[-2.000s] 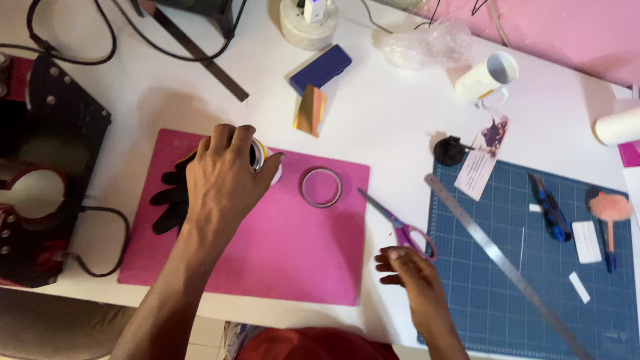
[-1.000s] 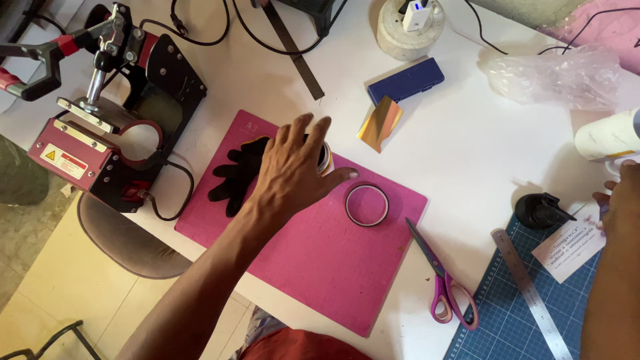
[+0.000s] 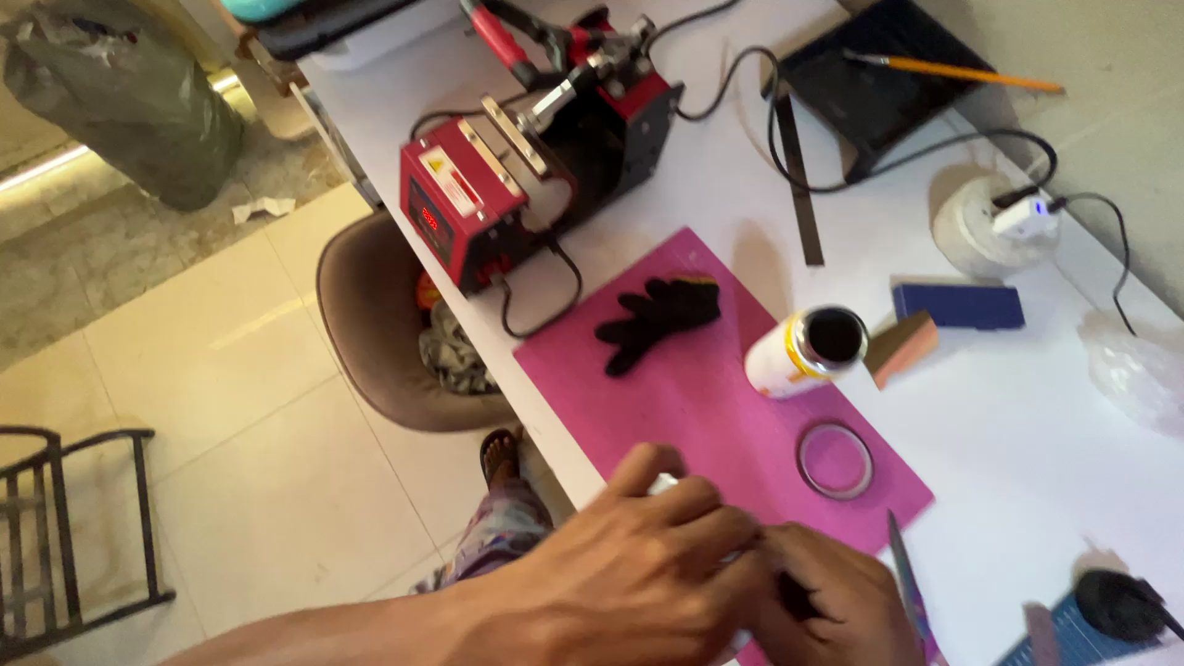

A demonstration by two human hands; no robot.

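Note:
Above the near part of the pink cutting mat (image 3: 731,444), my left hand (image 3: 657,546) and my right hand (image 3: 823,592) meet, fingers curled. A bit of something white shows between the left fingers; what it is and how the right hand touches it are hidden. An open-topped white bottle with a yellow band (image 3: 786,356) stands at the mat's far edge. A ring of tape (image 3: 834,461) lies near it, and a black knitted glove (image 3: 661,314) lies farther left. Scissors (image 3: 906,573) lie partly hidden beside my right hand.
A red and black mug heat press (image 3: 472,199) stands at the table's left edge, its cable looping near the mat. Behind are a dark metal strip (image 3: 800,185), a black stand (image 3: 879,83) with a paintbrush, a blue case (image 3: 959,306) and a round white power base (image 3: 980,227).
My left hand has let go of the bottle and come back toward me. My right hand has come from the far right to meet it. The view has swung left.

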